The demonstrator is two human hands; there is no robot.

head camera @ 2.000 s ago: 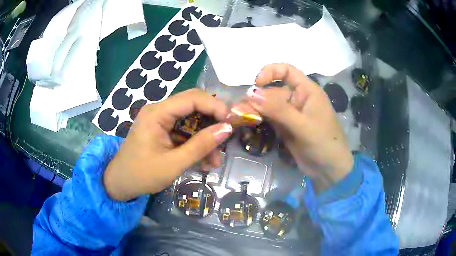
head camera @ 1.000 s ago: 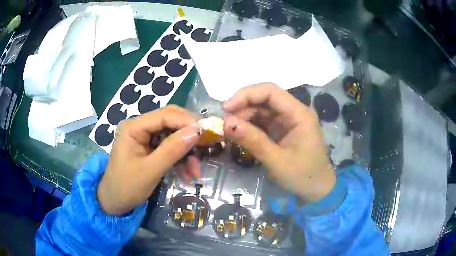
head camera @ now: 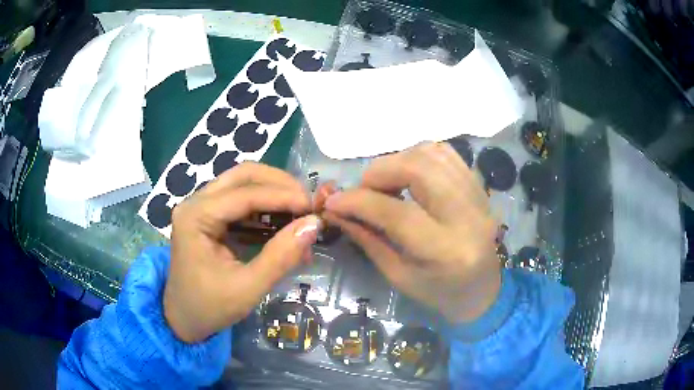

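Observation:
My left hand [head camera: 228,240] and my right hand [head camera: 426,221] meet above the clear blister tray [head camera: 335,270], fingertips together. My left hand holds a dark round display module [head camera: 262,222], mostly hidden under its fingers, with small gold and pale parts showing. My right thumb and index finger are pinched at the left fingertips; a small orange-pink bit shows there, too blurred and covered to name. Round modules with gold and copper parts lie in the tray's near row, such as this module [head camera: 292,326] with its short black tail pointing away from me.
A white sticker sheet [head camera: 205,174] with black notched discs lies left of the tray. Curled white backing paper [head camera: 91,145] is heaped at the far left. A blank white sheet [head camera: 403,107] covers part of the tray's far side. Stacked ridged trays [head camera: 643,259] stand at the right.
Both hands have moved slightly left since the first frame. The orange and white piece seen between the fingertips before is now almost hidden. My right fingers have closed in against the left fingertips.

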